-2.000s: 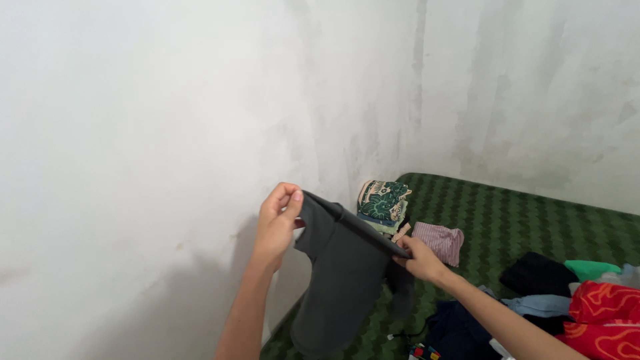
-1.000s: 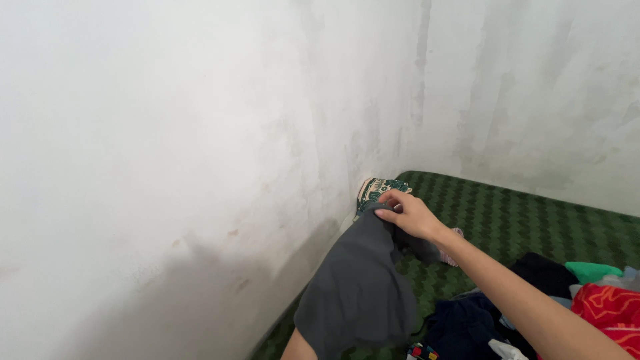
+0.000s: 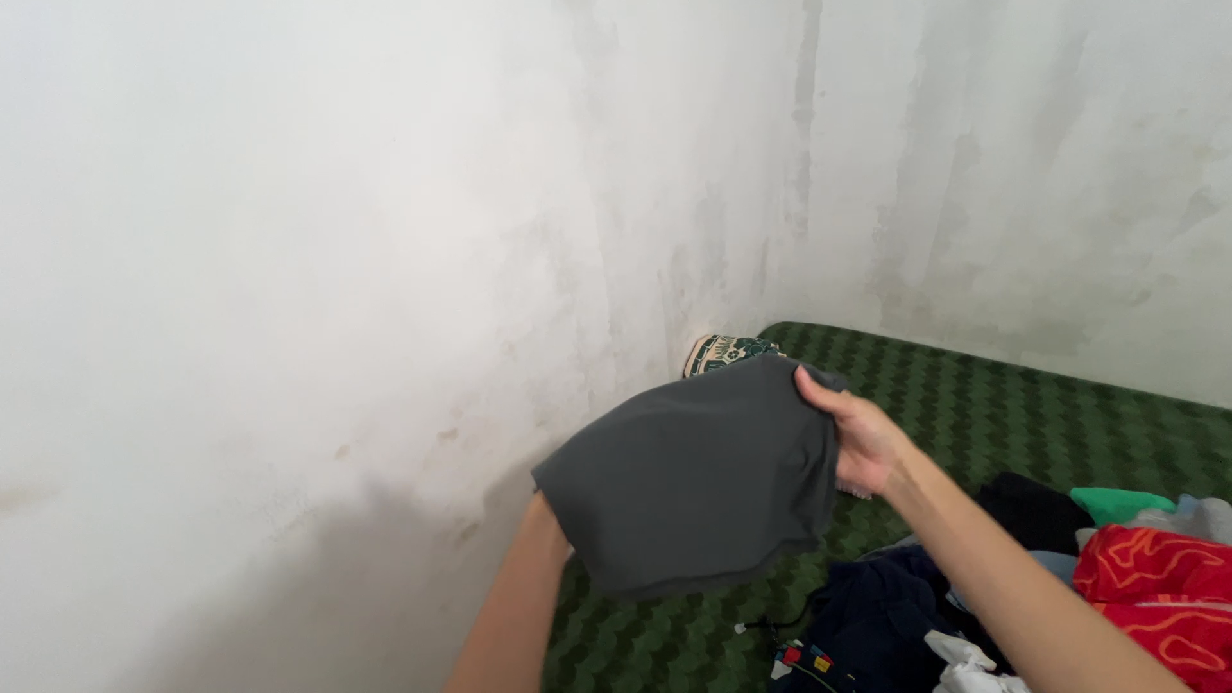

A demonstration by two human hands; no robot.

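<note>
A dark grey cloth garment (image 3: 693,472) is held up in front of me, above the green mattress. My right hand (image 3: 861,433) grips its right edge, thumb on the near face and fingers behind the fabric. My left hand (image 3: 558,525) is almost wholly covered by the garment's lower left edge; only the wrist and a sliver of hand show, so its fingers cannot be made out.
A green patterned mattress (image 3: 962,404) meets two stained white walls. Behind the garment lies a folded green and cream patterned cloth (image 3: 722,352). At the lower right are navy clothing (image 3: 881,606), a red and orange cloth (image 3: 1165,577), a black cloth (image 3: 1035,515) and a green one (image 3: 1121,502).
Two seconds ago both hands held the garment's upper edge and it hung down. Now my left hand is inside or behind it, and the cloth is spread sideways between my arms.
</note>
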